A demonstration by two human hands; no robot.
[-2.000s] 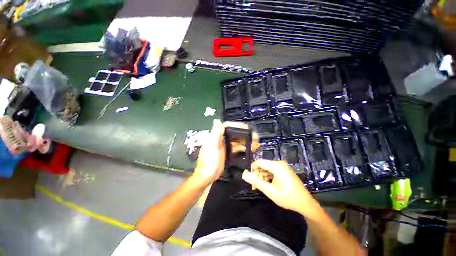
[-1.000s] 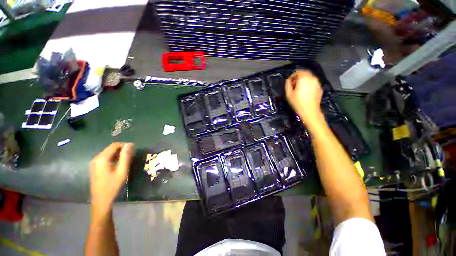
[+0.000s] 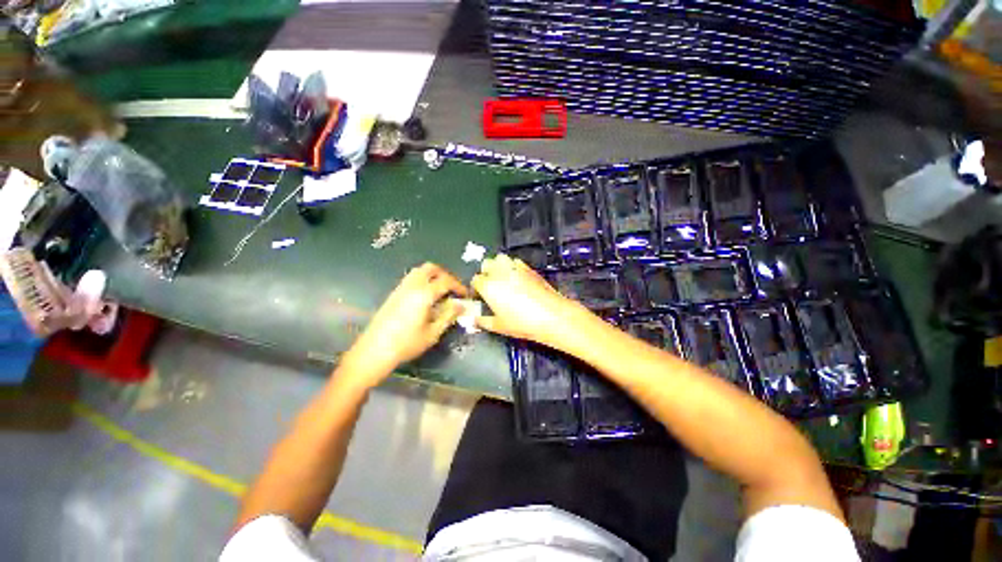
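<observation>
Small white parts [image 3: 470, 316] lie or are held between my two hands, near the bench's front edge; most of the heap is covered. My left hand [image 3: 412, 315] is at their left, fingers bent. My right hand [image 3: 521, 299] reaches in from the right, its fingertips close to the left hand's. Whether either hand grips a part cannot be told. A separate small white piece [image 3: 474, 251] lies just behind the hands. The black blister tray [image 3: 690, 238] is on the right, with dark housings in several pockets, partly under my right forearm.
Tiny beige-grey parts [image 3: 390, 233] lie left of the hands. A red fixture [image 3: 525, 119] and stacked black trays [image 3: 703, 66] stand at the back. A white grid frame [image 3: 244, 184] and clear bag [image 3: 126, 203] are left. A green-yellow item [image 3: 881, 435] is right of the tray.
Two seconds ago both hands held a dark housing. One second ago they were apart, the right over the tray. Now they are together at the white parts, with no housing visible in them.
</observation>
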